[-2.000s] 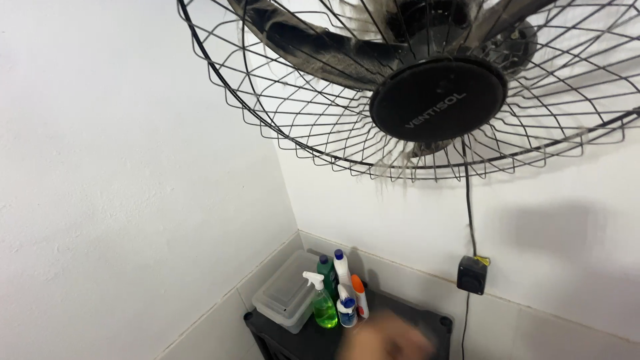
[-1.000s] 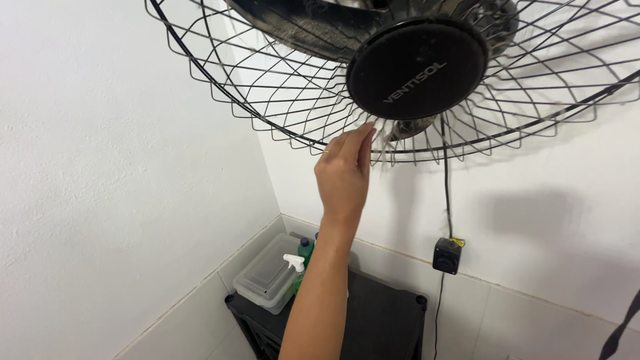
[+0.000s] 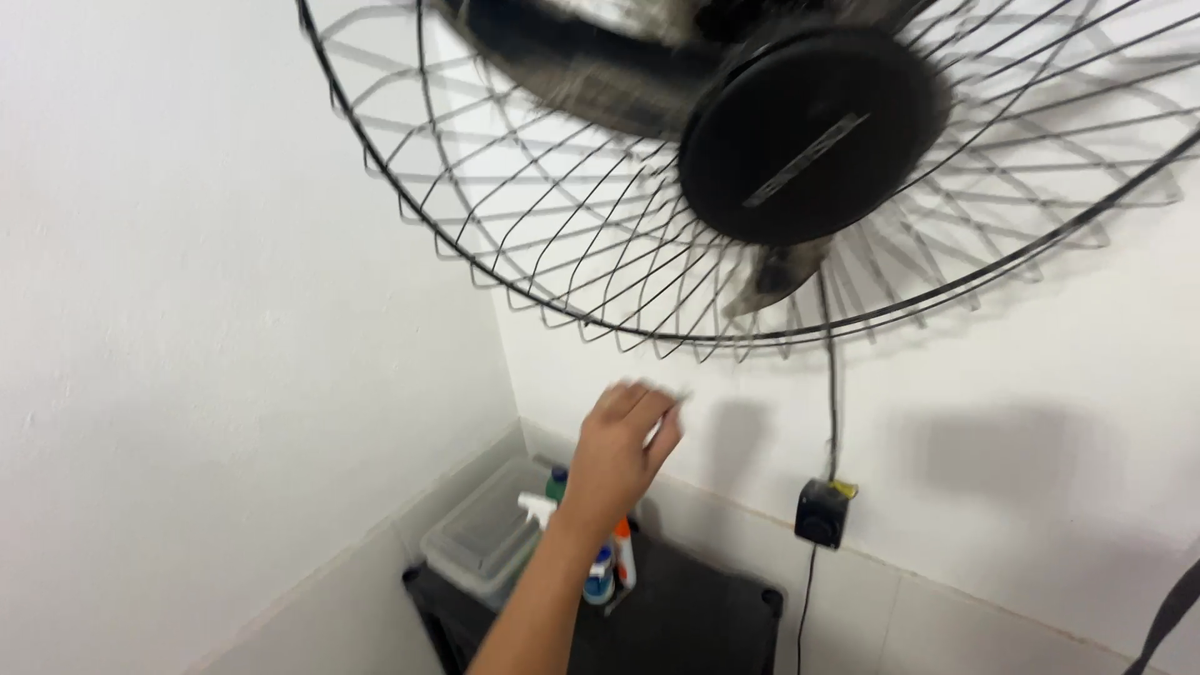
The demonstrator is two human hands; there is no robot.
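Note:
My left hand is raised below a black wire-guarded wall fan, apart from its guard. Thumb and fingertips pinch a small, blurred greyish wisp that looks like dust lint. The fan's round black centre cap bears writing. Grey dust coats the dark fan blade and another blade below the cap. My right hand is out of view.
Under my forearm, a black shelf unit holds a translucent lidded plastic box, a white spray-bottle trigger and several other bottles. A black wall control box hangs on the fan's cable. White walls meet in the corner.
My left hand rose to the fan guard, and has since come down away from it. The dust strands that hung near the guard's lower rim no longer show there.

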